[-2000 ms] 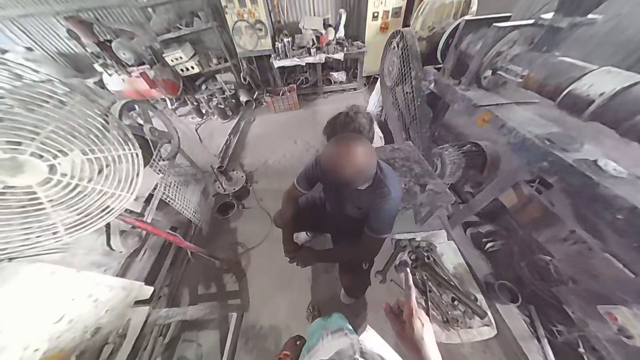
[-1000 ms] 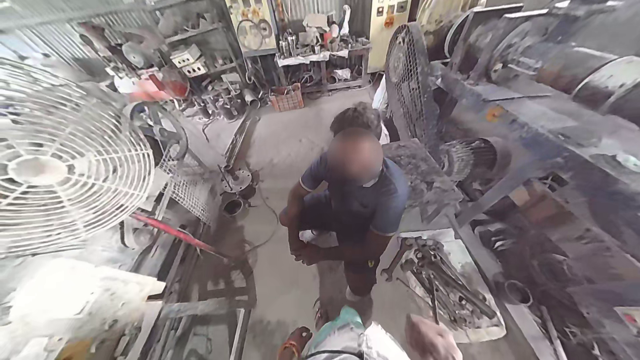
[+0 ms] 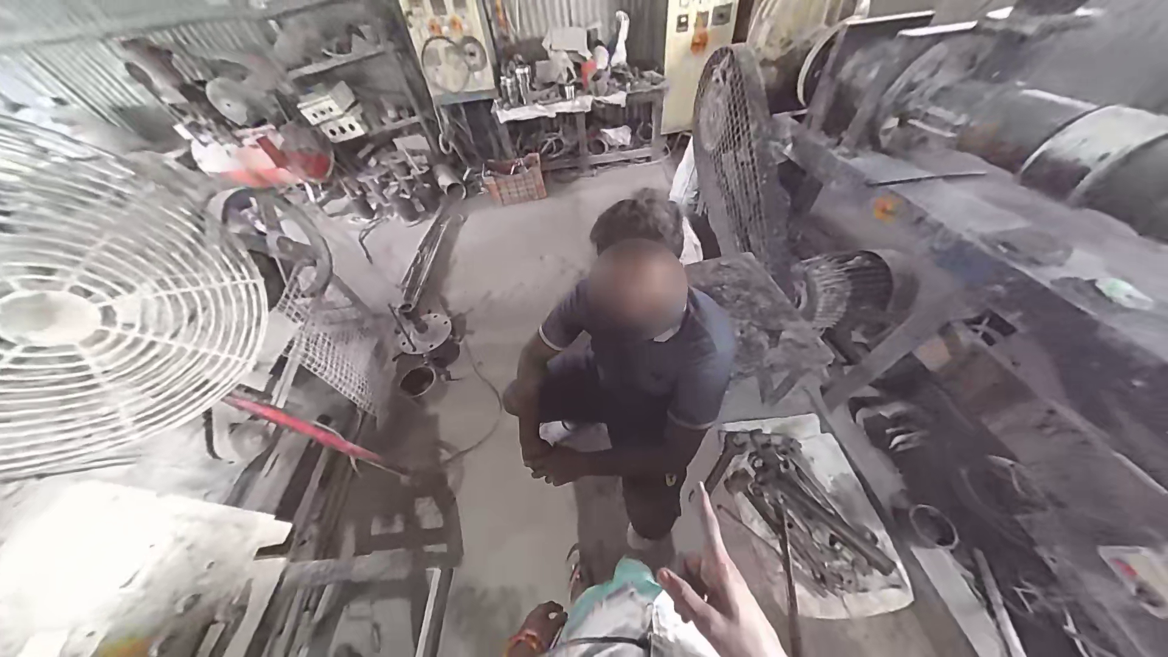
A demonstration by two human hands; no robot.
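My right hand (image 3: pixel 725 593) is at the bottom, right of centre, its index finger pointing up and its thumb apart, with nothing held. Just right of it, wrenches and other long metal tools (image 3: pixel 794 502) lie heaped on a pale sheet (image 3: pixel 881 566) on the floor. White and teal cloth (image 3: pixel 625 593) with a dark cord shows to the left of the hand. My left hand is not in view. Facing me, a person (image 3: pixel 639 365) in a dark shirt crouches or sits low, forearms on the knees and hands together.
A large white fan guard (image 3: pixel 119 319) fills the left side, with a red bar (image 3: pixel 301 429) below it. Heavy machinery (image 3: pixel 1004 228) runs along the right. Behind the person are a mesh guard (image 3: pixel 735 137), an orange crate (image 3: pixel 516 180) and a cluttered workbench (image 3: pixel 579 105). A flanged metal part (image 3: pixel 424 333) stands on the floor.
Since one second ago my right hand has moved up and left, and its index finger now shows extended, as it did two seconds ago. The person facing me stays low with hands together.
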